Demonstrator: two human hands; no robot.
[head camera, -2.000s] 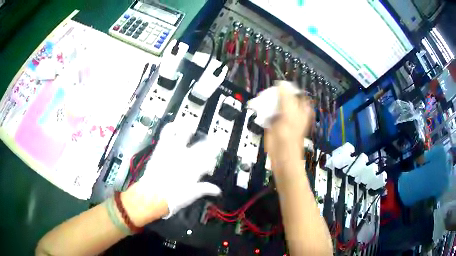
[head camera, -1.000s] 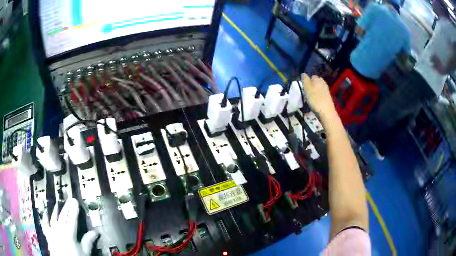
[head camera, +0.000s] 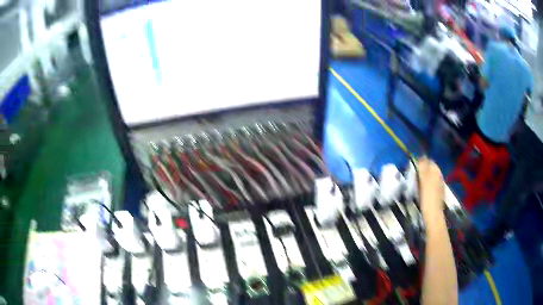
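The picture is blurred. White power adapters (head camera: 328, 201) stand upright in a row of white test sockets (head camera: 327, 236) on the black test fixture panel. Thin black test leads run to the adapter tops. More adapters (head camera: 204, 223) stand in the left half of the row. One middle socket (head camera: 244, 238) has no tall adapter on it. My bare right hand (head camera: 430, 183) is at the right end of the row, against the last adapter (head camera: 411, 181); its fingertips are blurred and what they hold cannot be told. My left hand is not visible.
A large bright monitor (head camera: 220, 59) stands behind the panel above a cable bundle (head camera: 238, 170). A printed sheet (head camera: 62, 262) and a calculator (head camera: 87, 193) lie left. A yellow label (head camera: 328, 290) is at the front. A person in blue (head camera: 504, 89) is by a red stool (head camera: 481, 170).
The view has tilted up, shifting the panel lower and rightward in the picture. My left hand has left the picture. My right hand has moved from the middle sockets to the right end, staying there since one second ago.
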